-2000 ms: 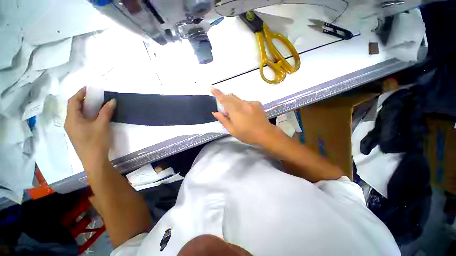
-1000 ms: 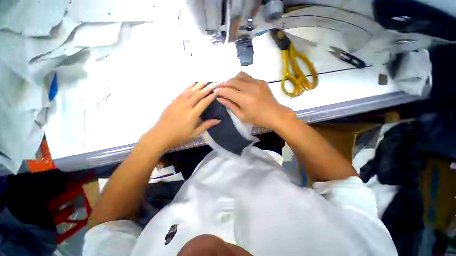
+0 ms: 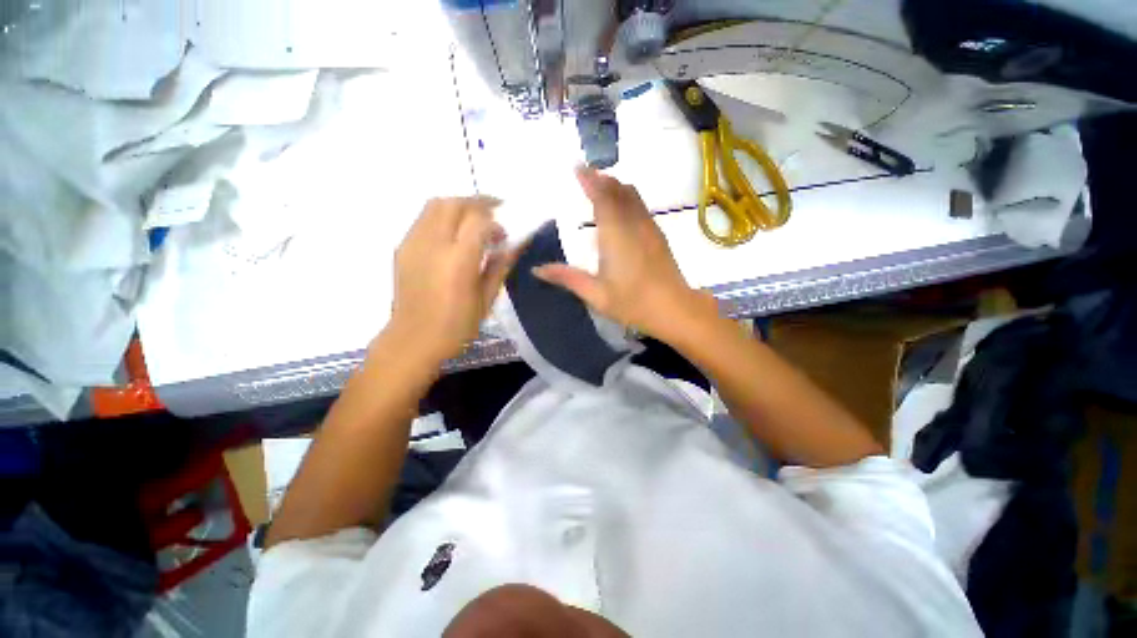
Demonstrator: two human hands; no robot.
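Note:
A dark curved fabric piece (image 3: 564, 318) with a white backing (image 3: 534, 353) showing along its sides hangs over the table's front edge towards my lap. My left hand (image 3: 446, 268) is at its upper left, fingers curled near its top end; whether they pinch the backing is hard to tell in the glare. My right hand (image 3: 630, 256) is on its right, with the thumb on the dark fabric and the fingers raised and apart from it. The sewing machine's needle area (image 3: 561, 106) is just above, brightly lit.
Yellow-handled scissors (image 3: 738, 187) lie right of the needle area, with dark thread snips (image 3: 869, 150) and a small brown square (image 3: 960, 203) further right. White cut pieces (image 3: 75, 187) are heaped at the left. A cardboard box (image 3: 829, 374) stands below the table.
The strip went from lying flat across the table to hanging over its edge. Since the last earlier frame, my left hand has curled and shifted slightly left, and my right fingers have lifted apart.

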